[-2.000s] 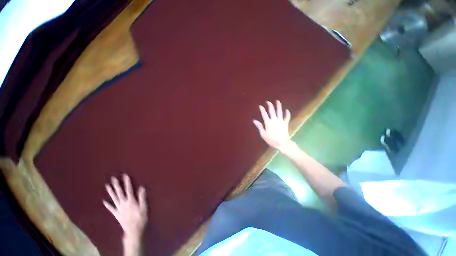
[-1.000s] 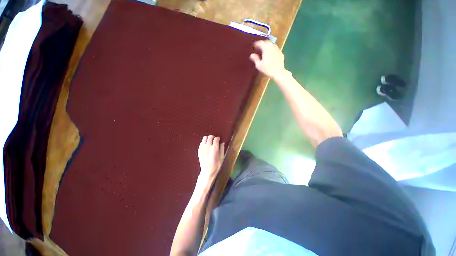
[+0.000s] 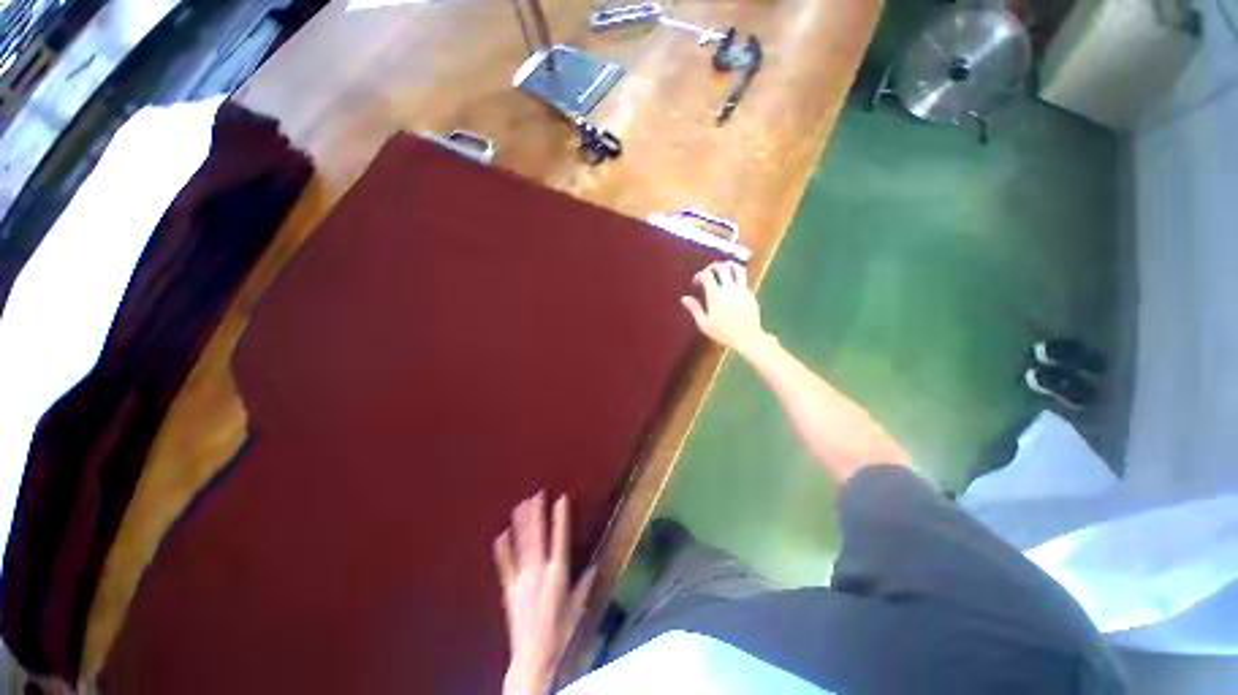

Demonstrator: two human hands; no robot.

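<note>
A maroon fabric panel (image 3: 448,394) lies flat on the wooden table, with a stepped left edge. My right hand (image 3: 726,304) rests at its far right corner, just below a metal clamp (image 3: 699,234) at the panel's far edge. Its thumb is apart from its fingers, and it shows no hold on the cloth. My left hand (image 3: 536,577) is over the panel's near right part, fingers apart and slightly blurred, holding nothing. A second metal clamp (image 3: 466,145) stands at the far left corner. The panel's near end is cut off by the picture's edge.
A dark maroon stack (image 3: 149,340) lies on white paper (image 3: 122,231) at the left. Beyond the panel are an upright tool on a metal base plate (image 3: 570,82), black-handled scissors (image 3: 597,141) and a dark hand tool (image 3: 736,68). A fan (image 3: 961,65) stands on the green floor.
The view has shifted to show more of the table's far end. My right hand stays near the clamp corner, its fingers more extended. My left hand has moved nearer along the panel, and its fingers have spread.
</note>
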